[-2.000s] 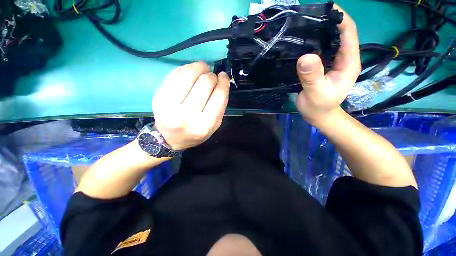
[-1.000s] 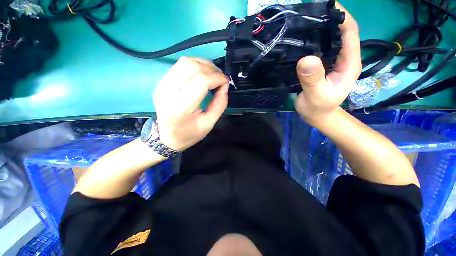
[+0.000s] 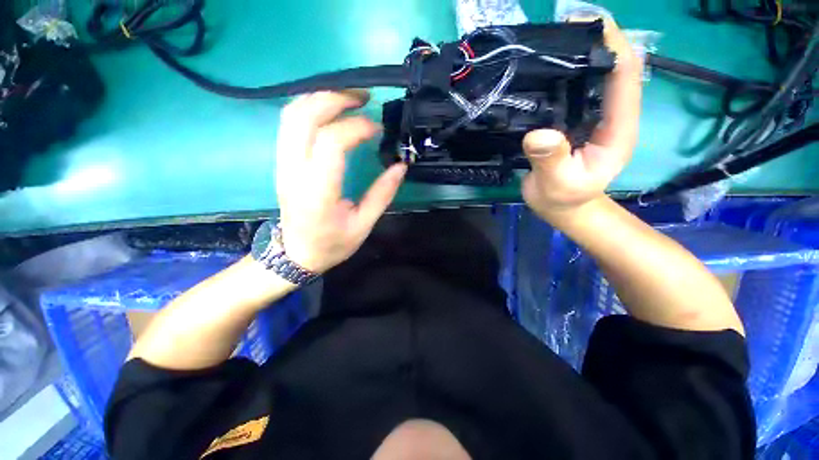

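A black housing with a wired unit [image 3: 503, 99] is held at the bench's front edge, its open side up, showing white, grey and red internal wires [image 3: 489, 81]. A thick black power cord [image 3: 305, 85] leaves its left end. My right hand [image 3: 588, 144] grips the housing's right end, thumb on the near side and fingers behind it. My left hand [image 3: 328, 171] is beside the left end, fingers apart and empty, its thumb tip close to the lower left corner. Small light wire ends [image 3: 411, 149] show at that corner.
Green mat [image 3: 206, 153] covers the bench. Looped black cords [image 3: 171, 27] lie at the back left, more cords [image 3: 745, 99] and clear crinkled plastic [image 3: 705, 199] at the right. Blue crates [image 3: 117, 286] stand below the bench edge on both sides.
My left fingers have opened and come off the housing's left corner. The housing has tilted and shifted slightly in my right hand. The cords and crinkled plastic at the right have moved.
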